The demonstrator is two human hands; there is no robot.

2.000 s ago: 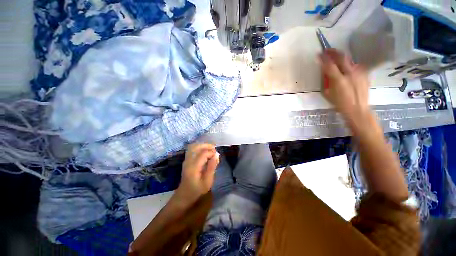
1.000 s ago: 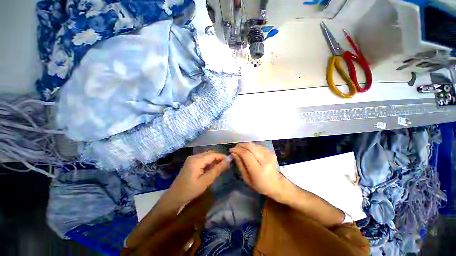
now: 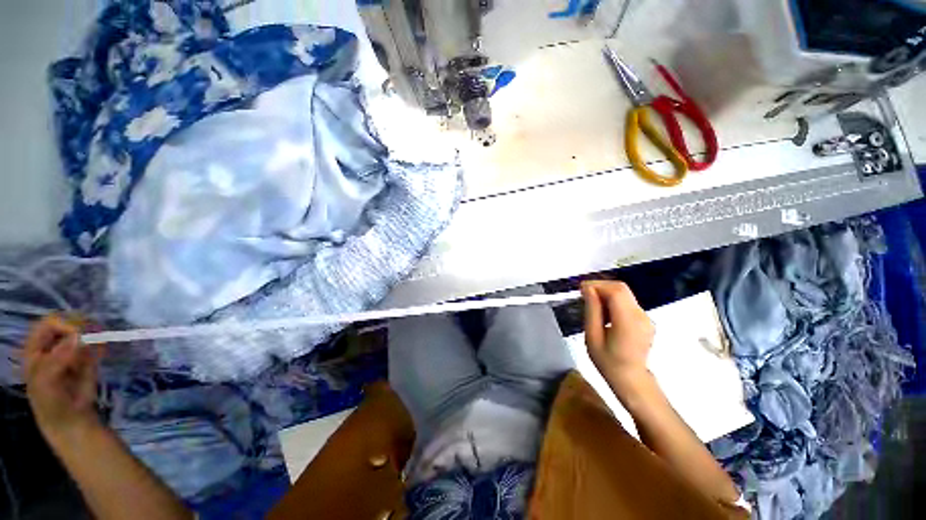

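Note:
A narrow pale tie [image 3: 345,318] is stretched straight between my two hands, above my lap and in front of the garment's ribbed band. My left hand [image 3: 61,371] grips one end at the far left. My right hand [image 3: 615,323] pinches the other end just below the table's front edge. The pale blue garment piece [image 3: 239,193] lies heaped left of the needle area, with its shirred band [image 3: 411,218] towards me and a darker floral part [image 3: 152,122] behind.
The sewing machine's presser area [image 3: 472,102] is at top centre. Scissors [image 3: 665,137] with yellow and red handles lie on the bed. A ruler strip [image 3: 701,218] runs along the table edge. White card [image 3: 690,376] is below it. Blue pieces [image 3: 782,345] hang lower right; strands [image 3: 30,279] lie left.
My hands have moved apart from above my lap, left hand far left and right hand rightwards, with the tie now stretched between them. The scissors, held earlier, lie on the bed. The view has shifted slightly.

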